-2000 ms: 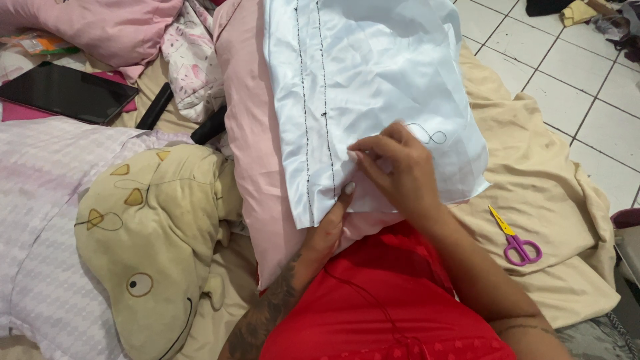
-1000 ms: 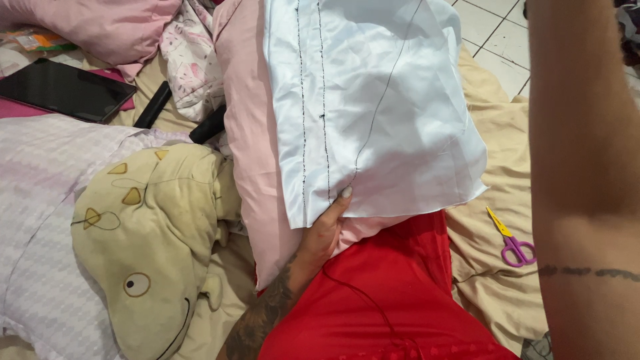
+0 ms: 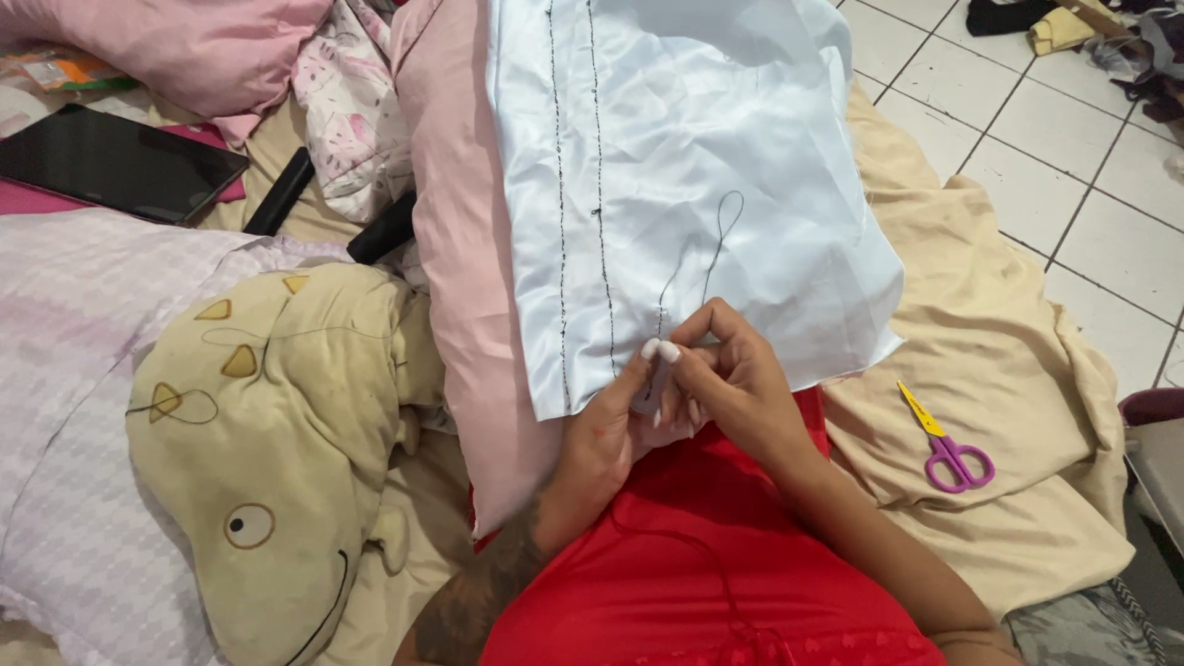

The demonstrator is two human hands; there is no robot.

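A light blue satin cloth [image 3: 703,120] lies over a pink pillow [image 3: 458,231] on my lap, with two long rows of dark hand stitches at its left side. My left hand [image 3: 606,425] grips the cloth's lower edge, thumb on top. My right hand [image 3: 731,370] pinches at the same spot, its fingertips touching my left thumb; any needle there is too small to make out. A short third line of stitches [image 3: 659,322] ends just above my fingertips. Dark thread [image 3: 731,208] loops over the satin above my right hand.
Scissors with purple handles [image 3: 959,464] lie on the beige sheet [image 3: 980,370] at right. To the left are a dinosaur-shaped plush [image 3: 268,444] with loose thread on it, a black tablet [image 3: 116,162] and a black cylindrical object [image 3: 279,192]. Tiled floor [image 3: 1045,157] shows at upper right.
My right arm, raised across the right side a second ago with the thread drawn long, has come back down to the cloth's edge beside my left hand. The thread now lies in a slack loop.
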